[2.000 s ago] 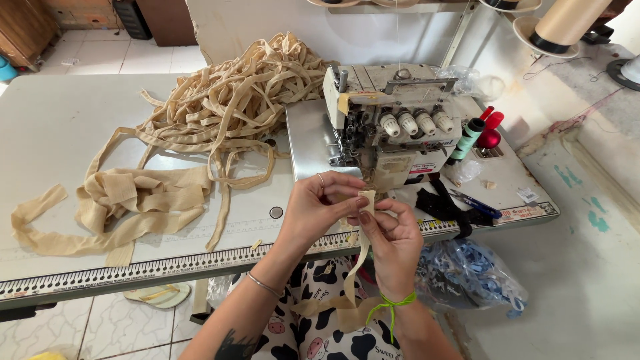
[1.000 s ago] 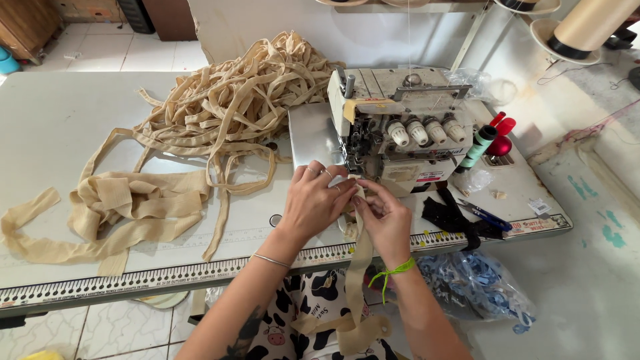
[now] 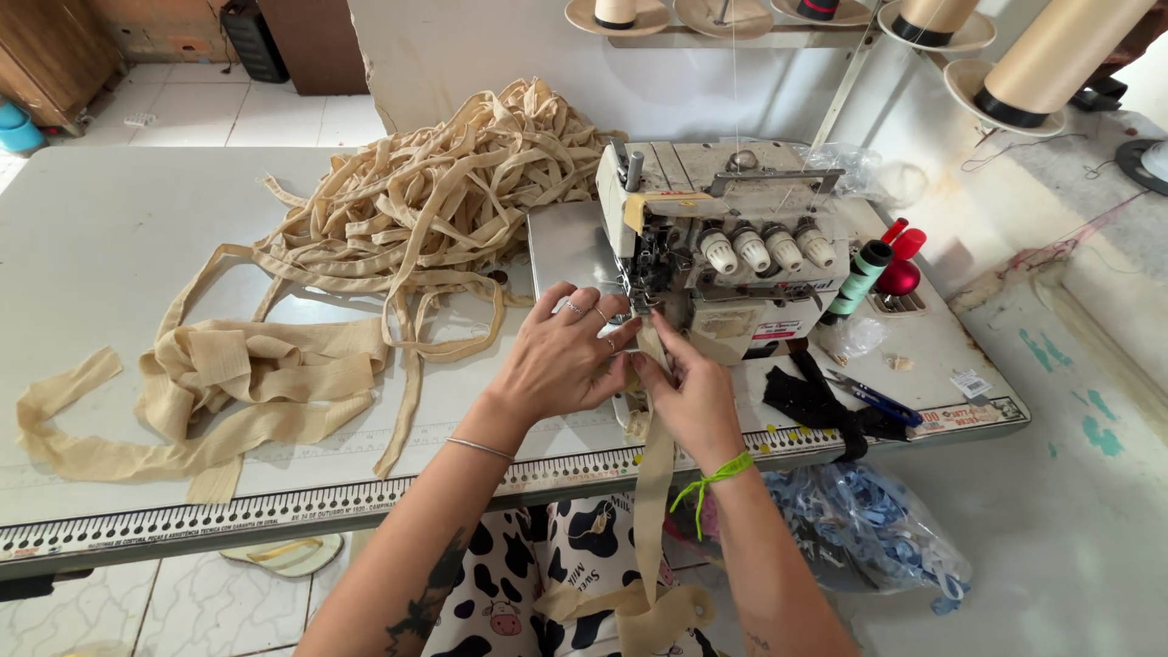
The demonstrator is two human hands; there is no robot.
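Note:
My left hand (image 3: 568, 351) and my right hand (image 3: 691, 388) meet at the presser foot of a white overlock sewing machine (image 3: 730, 265). Between their fingers is the end of a beige fabric strip (image 3: 653, 493), which hangs over the table edge down to my lap. My right index finger points up beside the foot; the strip's tip under the foot is partly hidden by my fingers. Left of the machine lies a tangled heap of narrow beige strips (image 3: 456, 192). A wider, loosely folded beige fabric strip (image 3: 265, 365) rests at the table's left.
Thread cones (image 3: 1058, 64) stand on holders above right. On the table's right are a teal thread spool (image 3: 858, 283), thread snips (image 3: 876, 397) and a black cloth (image 3: 808, 397). A plastic bag of blue strips (image 3: 867, 529) sits below the edge, which bears a ruler strip (image 3: 319, 505).
Both hands, first holding the strip's end in front of the machine, have moved up to the presser foot with it. My right index finger now reaches beside the foot.

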